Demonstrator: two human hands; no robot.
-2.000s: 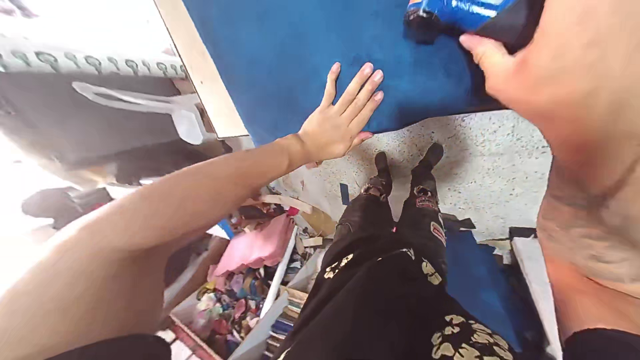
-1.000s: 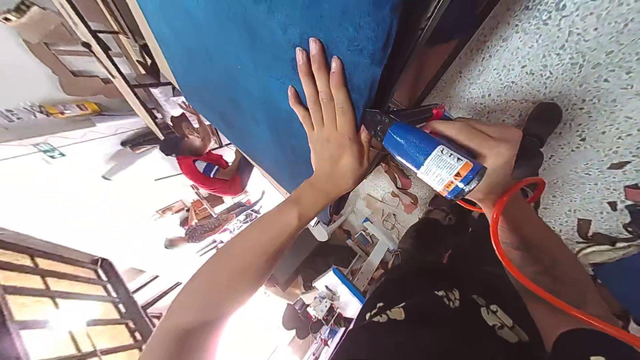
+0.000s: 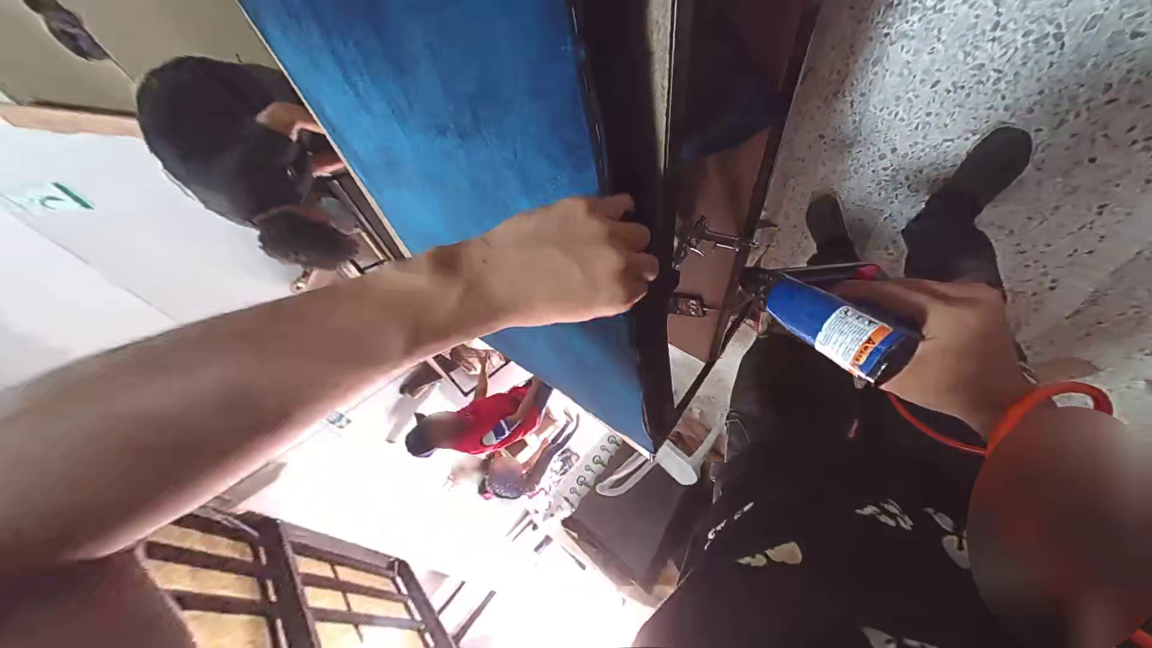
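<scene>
A large panel with a blue surface [image 3: 432, 117] spans the upper middle of the head view, with a dark strip [image 3: 634, 171] along its edge. My left hand [image 3: 585, 256] rests on that edge with its fingers curled over the dark strip; whether it pinches the strip cannot be told. To its right, my right hand [image 3: 954, 342] is closed around a blue pneumatic tool [image 3: 823, 324] with a label, its black nose pointing left toward the edge and apart from it. A red air hose [image 3: 1062, 391] loops by my right wrist. A metal clamp-like fitting [image 3: 711, 238] sits between the hands.
A person in dark clothes [image 3: 225, 144] bends at the panel's far side. Another person in a red shirt [image 3: 504, 418] is farther back, beside one more person. A barred window [image 3: 288, 576] shows at lower left. Speckled floor [image 3: 1080, 180] lies at right, under my shoes.
My left hand has gone from lying flat with spread fingers on the blue surface to curling at its edge. The blue tool now stands farther from my left hand. The view has shifted.
</scene>
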